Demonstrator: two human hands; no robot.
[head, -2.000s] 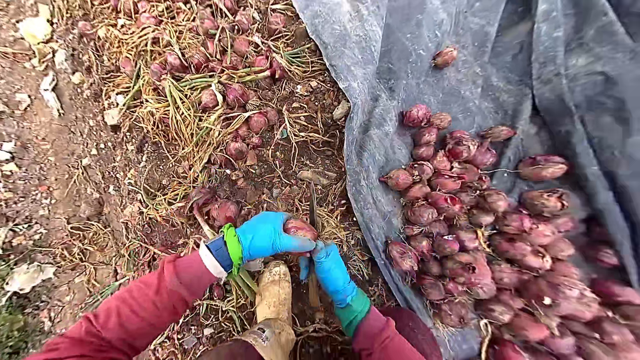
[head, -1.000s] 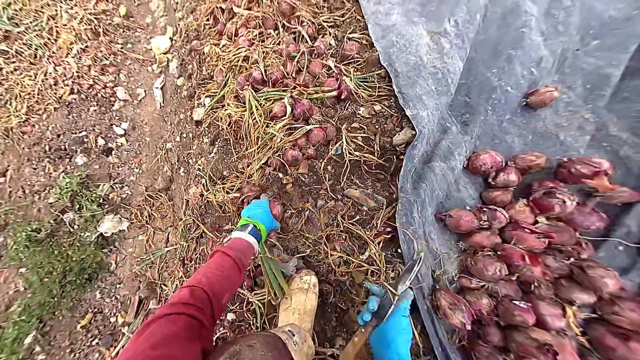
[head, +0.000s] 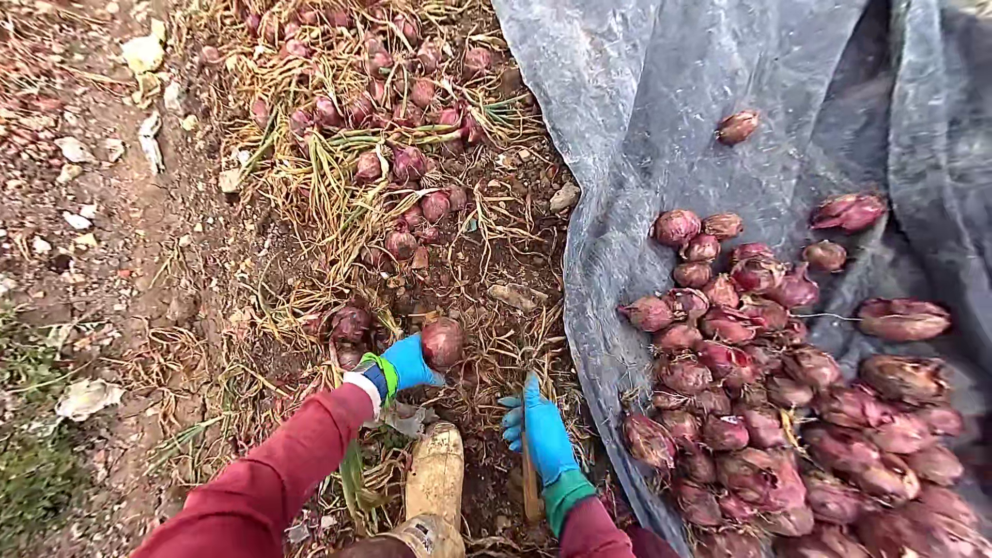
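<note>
My left hand (head: 411,363), in a blue glove, holds a red onion (head: 442,343) just above the soil, beside a darker onion (head: 350,323) on the ground. My right hand (head: 541,426), also gloved in blue, is around a tool with a wooden handle (head: 531,484); its metal end is hard to make out against the dry roots. Right of that hand, many red onions (head: 728,364) lie piled on a grey plastic sheet (head: 612,232).
More onions with dry leaves (head: 372,167) lie on the ground ahead. A boot (head: 435,473) stands between my hands. Stones (head: 518,296) and dry roots dot the soil. One lone onion (head: 738,126) rests higher on the sheet, and weeds (head: 46,473) grow at far left.
My left hand, low by the ground onions a second ago, now has an onion in it. My right hand has moved away from the sheet's edge, towards the left hand. The view has shifted.
</note>
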